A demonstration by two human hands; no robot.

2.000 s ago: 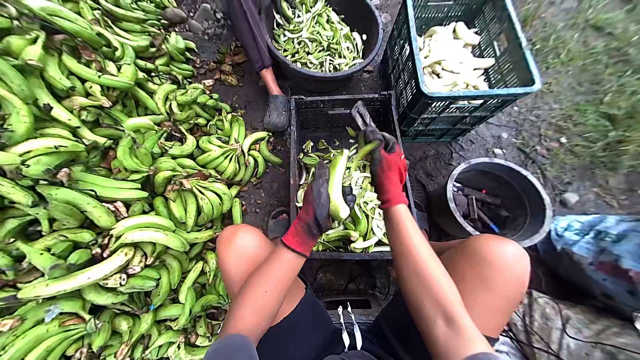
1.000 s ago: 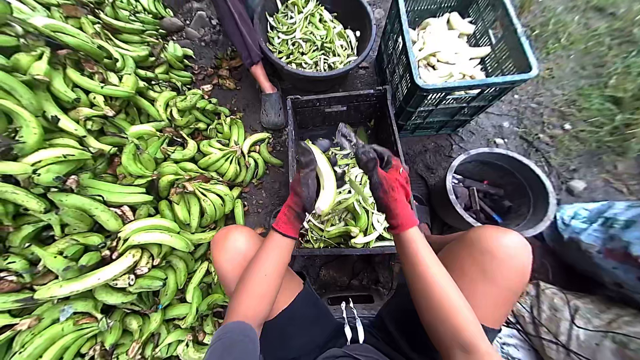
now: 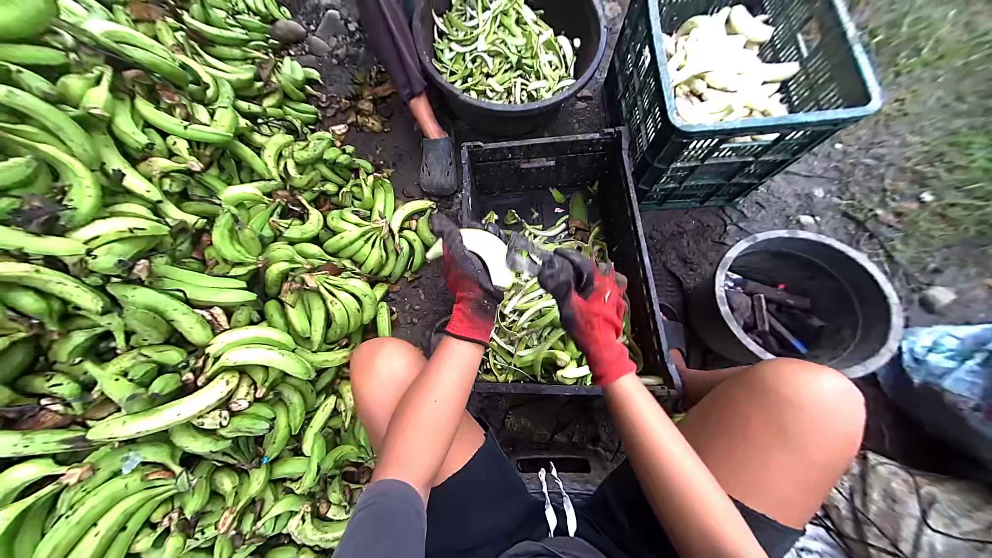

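My left hand (image 3: 466, 283), in a red and black work glove, grips a peeled pale plantain (image 3: 487, 249) over the black crate. My right hand (image 3: 587, 302), gloved the same way, holds a blurred knife or peeling tool (image 3: 527, 257), its end close beside the plantain. Below both hands, green peels (image 3: 535, 333) lie in the black plastic crate (image 3: 637, 256) between my knees. The plantain's lower end is partly hidden by the left glove.
Bunches of green plantains (image 3: 256, 356) cover the ground at left. Ahead stand a black tub (image 3: 511, 116) of peels and a green crate (image 3: 775, 128) of peeled plantains. A person's clog (image 3: 439, 167) is beside the tub. At right are a bucket (image 3: 883, 325) of dark items and a blue bag (image 3: 949, 372).
The plantain, largely green-skinned two seconds ago, now shows a pale, peeled surface. My left hand has turned it from upright to slanted, and the tool is now close beside it.
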